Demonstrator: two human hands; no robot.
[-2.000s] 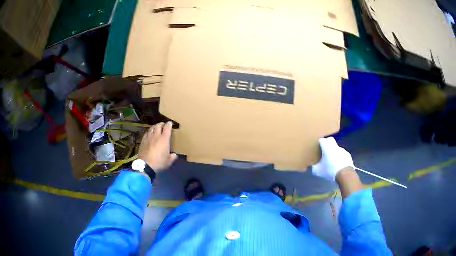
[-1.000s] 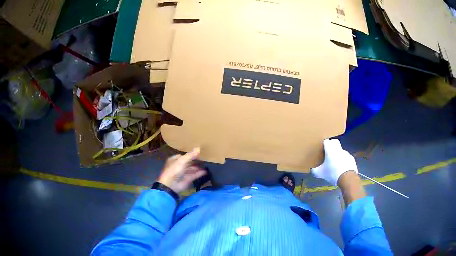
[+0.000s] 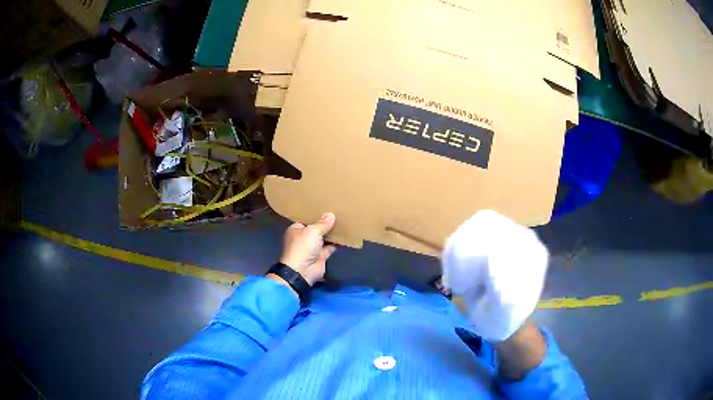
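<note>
A flat brown box blank (image 3: 336, 148) with a dark "CEPTER" panel lies over other blanks and overhangs the bench toward me. My left hand (image 3: 309, 248), bare with a black wristband, pinches its near edge at the left, thumb on top. My right hand (image 3: 496, 273), in a white glove, is blurred and raised over the blank's near right edge, fingers closed. A thin, blurred stripping rod (image 3: 410, 240) points left from the glove across the near edge. The glove hides part of that edge and the grip on the rod.
An open scrap carton (image 3: 134, 183) with yellow strapping and rubbish stands on the floor at left. A blue plastic object (image 3: 588, 168) is under the green bench (image 3: 614, 105) at right. Stacked blanks (image 3: 664, 58) lie at upper right. Yellow lines (image 3: 133, 256) cross the floor.
My left hand let go of the blank's left side, moved right and now grips its near edge. My right hand left the near right corner, moving left and swinging the rod over the blank.
</note>
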